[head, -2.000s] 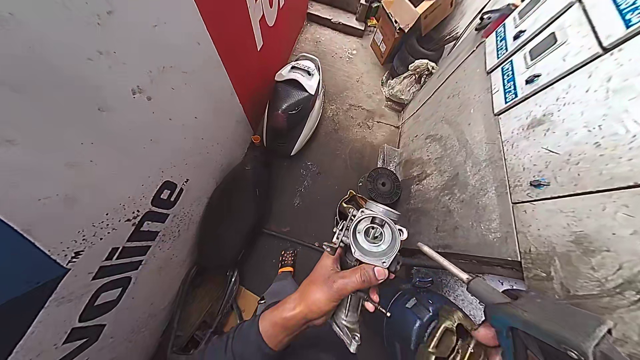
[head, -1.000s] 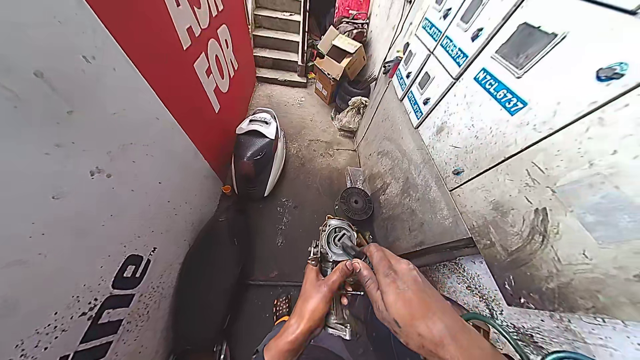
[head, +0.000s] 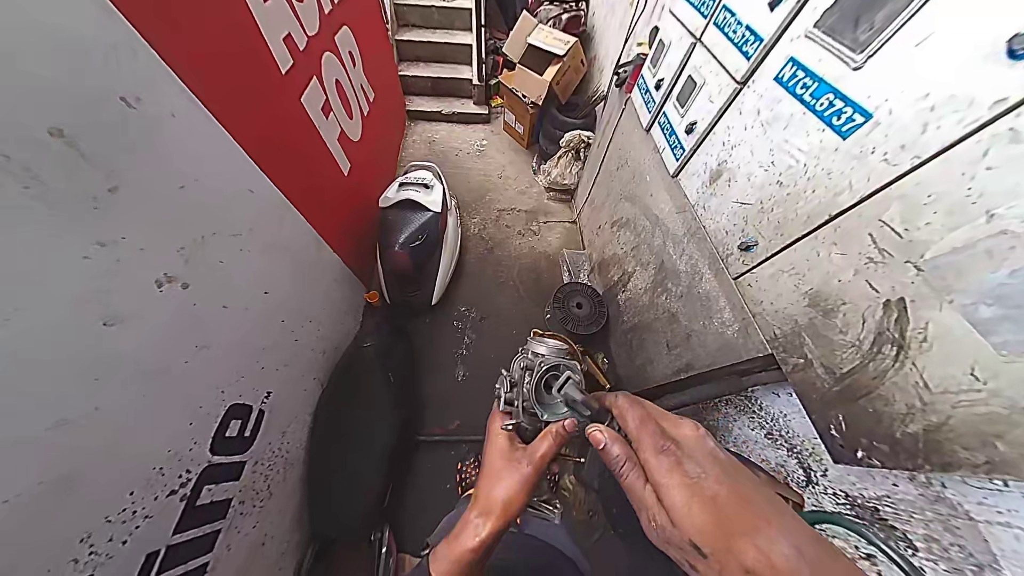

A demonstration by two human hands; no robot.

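A metal carburetor (head: 532, 376) is gripped from below by my left hand (head: 516, 472), its thumb along the near edge of the round opening. My right hand (head: 688, 480) reaches in from the right, its fingers on a dark grey piece (head: 574, 398) that stands at the carburetor's open bore. The fingertips partly hide that piece, so its full shape does not show. A thin brown hose or strip (head: 592, 370) curves behind the carburetor. Under my left hand lies another metal part (head: 546, 509), mostly covered.
A black ribbed disc (head: 579, 307) lies on the floor beyond the carburetor. A white and black scooter body panel (head: 418, 236) and a long black seat (head: 356, 432) line the left wall. Farther off are cardboard boxes (head: 524, 116), tyres (head: 566, 124) and steps (head: 436, 68). Metal cabinets (head: 872, 200) stand at right.
The bar-like tool and brass-coloured part seen earlier at my right hand are out of view. My right hand has come over to the carburetor, where a grey piece now stands at the bore. The view has shifted.
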